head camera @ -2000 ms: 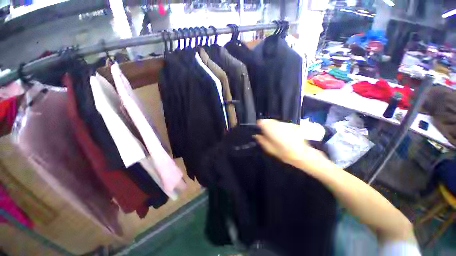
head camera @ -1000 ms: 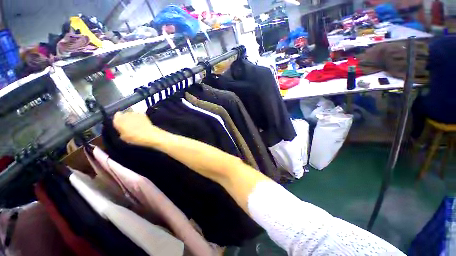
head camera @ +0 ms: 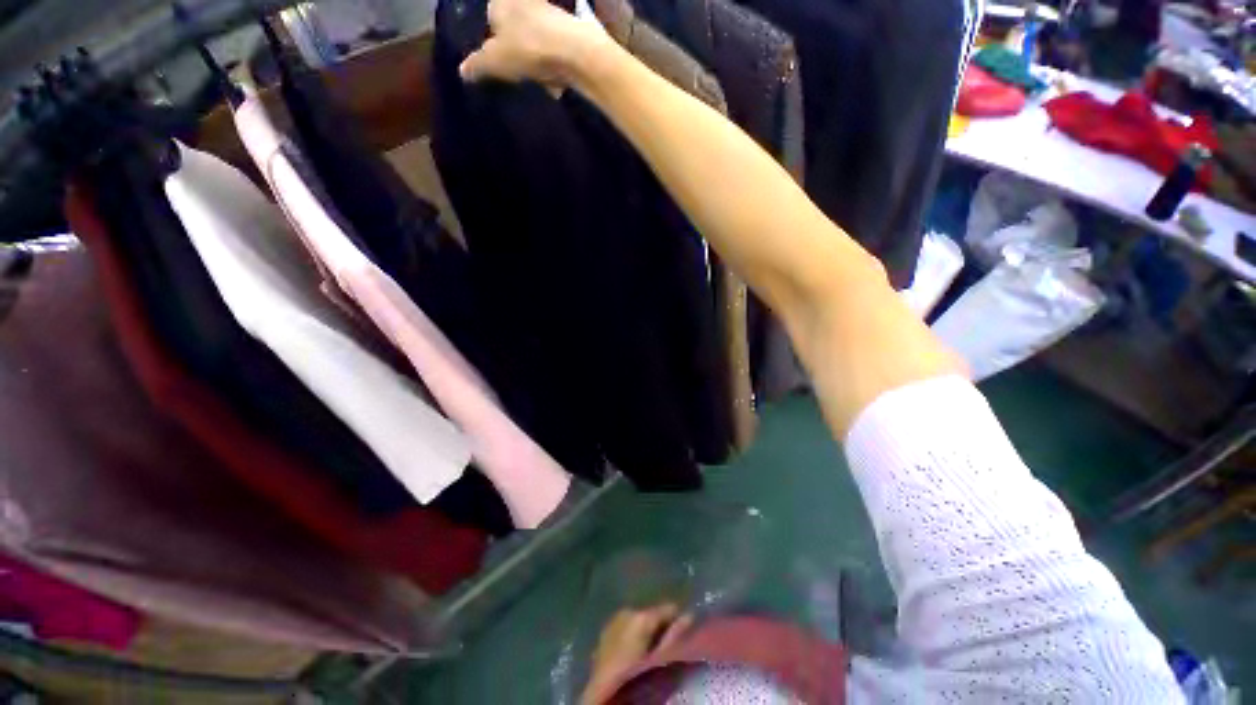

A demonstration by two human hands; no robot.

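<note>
My right hand (head camera: 530,44) is at the top edge, its fingers curled against the upper part of the black garments (head camera: 565,262) hanging in a row. Whether it grips one cannot be told. My left hand (head camera: 636,647) is low in the view, blurred and partly cut off, beside a reddish-brown band of cloth (head camera: 758,654). Faint clear, shiny glints show around it; what it holds cannot be told. A pale pink garment (head camera: 400,324) and a white garment (head camera: 310,331) hang to the left of the black ones.
The rail (head camera: 152,53) crosses the upper left. Dark red (head camera: 262,468) and mauve (head camera: 83,413) garments hang at left. Brown and dark garments hang right of my right hand. A white-topped table (head camera: 1102,172) with red cloth stands at right, white sacks (head camera: 1019,303) beneath. The floor is green.
The view has tilted down. My right hand has moved from the rail onto the black garments beside it. My left hand has come into view. A dark garment shows behind the pink one.
</note>
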